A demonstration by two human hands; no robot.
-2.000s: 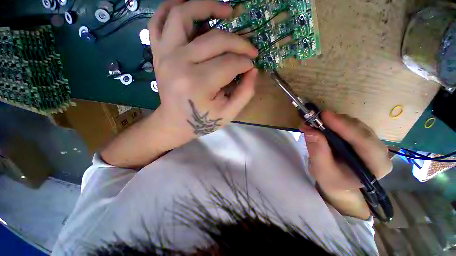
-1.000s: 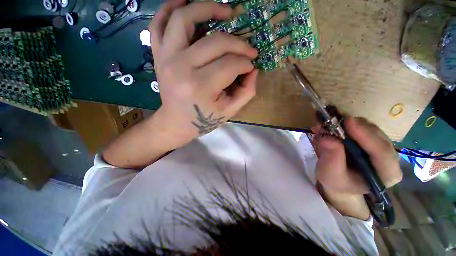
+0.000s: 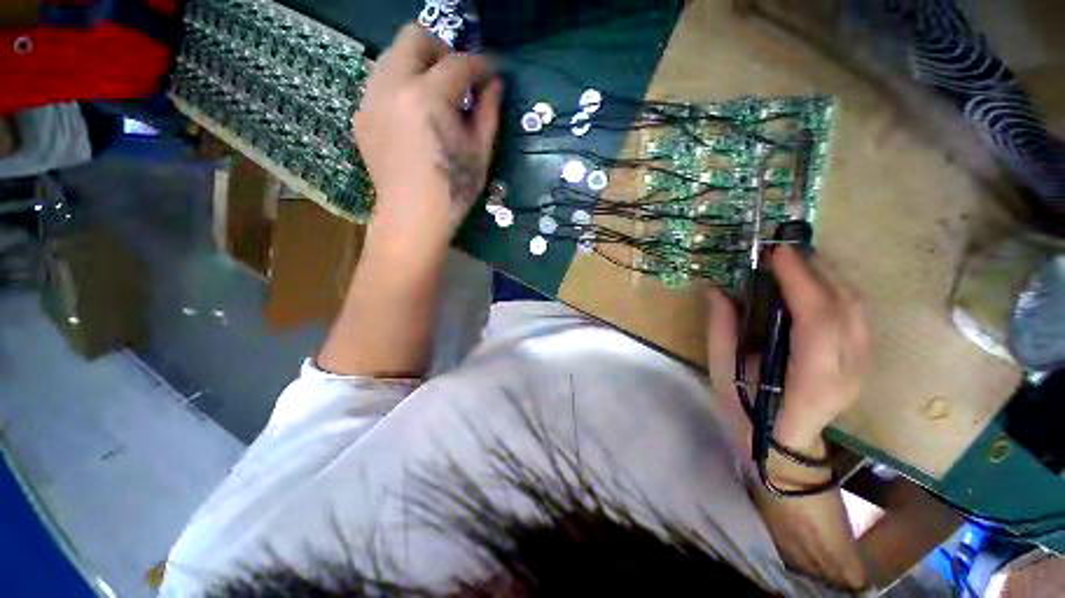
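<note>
The green PCB panel (image 3: 718, 193) lies on the tan work board (image 3: 899, 339). Dark lead wires run left from it to several white and silver discs (image 3: 575, 172) on the green mat. My right hand (image 3: 818, 350) holds the black soldering iron (image 3: 768, 362) upright in view, its metal barrel over the panel's right part. My left hand (image 3: 426, 117) is off the panel, over the mat at the upper left, fingers curled beside a bunch of small white rings or discs (image 3: 441, 18). Whether it grips anything is hidden.
Stacked PCB panels (image 3: 275, 105) lie at the left bench edge. A red bag or bin (image 3: 88, 53) is at the far upper left. A round silvery tin or jar (image 3: 1028, 310) and a striped black-and-white item (image 3: 981, 70) are at right. Yellowish rings lie near the lower-right board corner.
The view has shifted left. My left hand has let go of the panel and moved left to the discs beyond. The iron has swung from slanting to nearly upright, over the panel.
</note>
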